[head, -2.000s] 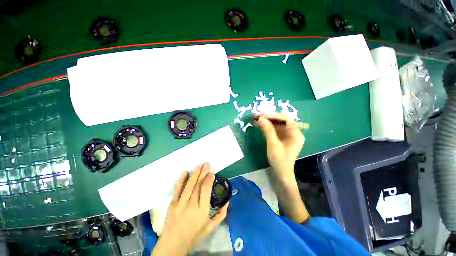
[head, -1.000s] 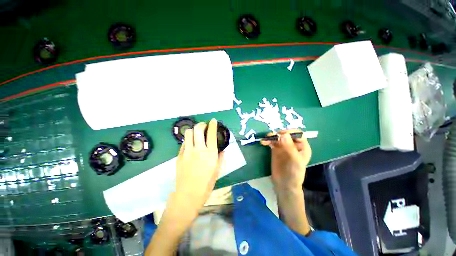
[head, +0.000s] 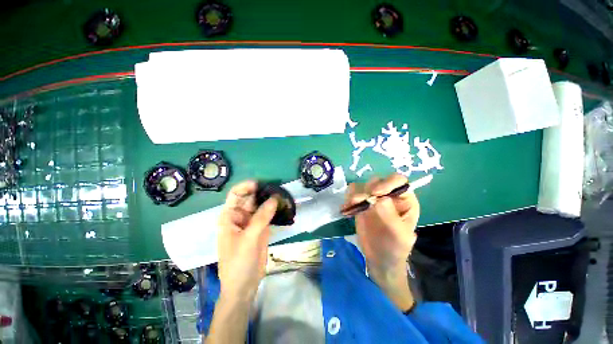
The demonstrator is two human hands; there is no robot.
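Note:
My left hand holds a round black housing, tilted, above the white strip. My right hand holds a thin pen-like tool with a dark body and a pale rear end; its tip points left and is blurred. Another black housing lies at the strip's far edge. Two more housings lie side by side on the green mat to the left. A heap of small white die-cut pieces lies beyond my right hand.
A stack of white sheets lies behind. A white box and white roll stand right, a grey bin below them. A clear blister tray is left. Black housings sit on the belt beyond the red line.
My left hand has lifted a housing off the bench side and drawn it back over the strip. The tool has moved away from the white pieces toward that housing. The whole view has shifted.

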